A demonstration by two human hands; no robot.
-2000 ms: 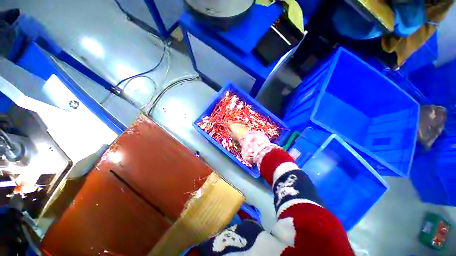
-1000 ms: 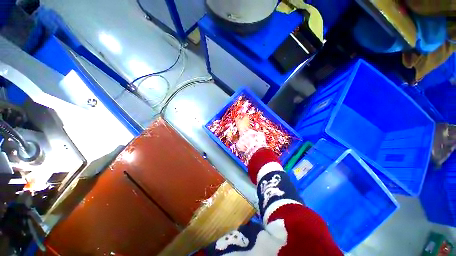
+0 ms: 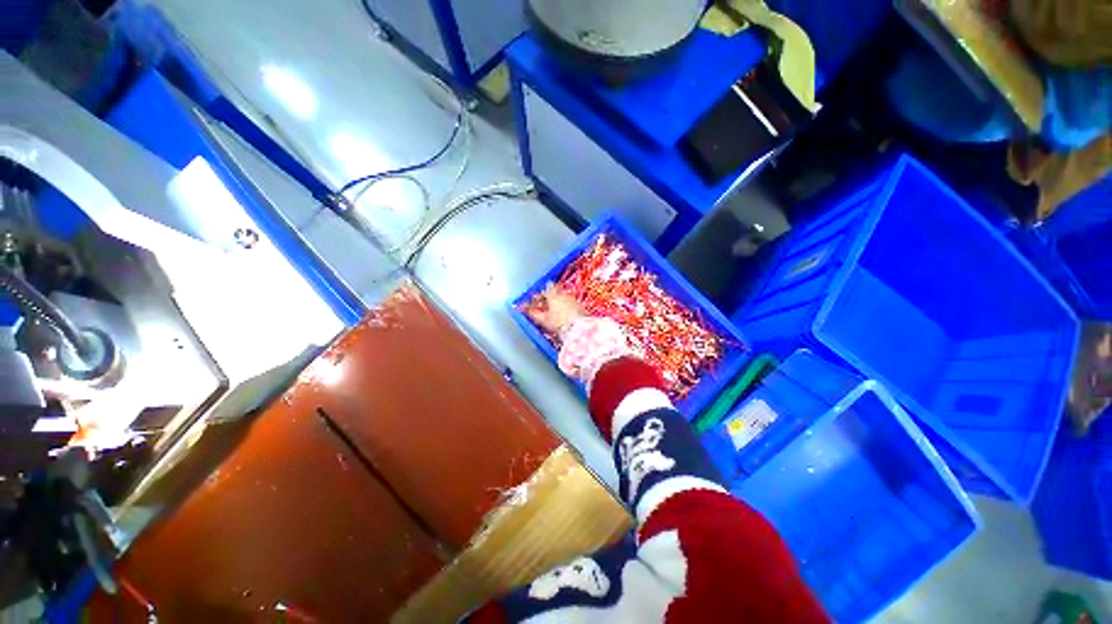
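Note:
A blue parts bin (image 3: 726,388) heaped with red wire leads (image 3: 652,319) stands right of the table. My right hand (image 3: 557,310) is in the bin at its left end, on top of the leads. The hand is small and blurred, so I cannot tell whether its fingers hold any leads. A pink patterned cuff and a red, navy and white sleeve cover the wrist and arm. My left hand is not in view.
The reddish-brown table (image 3: 402,427) has a tan cardboard strip (image 3: 537,536) along its edge. Empty blue crates (image 3: 951,329) stand right of the bin. The brightly lit machine (image 3: 85,354) is at the left. A bowl feeder (image 3: 616,27) is at the top. Cables (image 3: 421,183) lie on the floor.
My right hand has moved from the middle of the leads to the bin's left end. The whole view has shifted, so the bin and crates appear farther right and lower.

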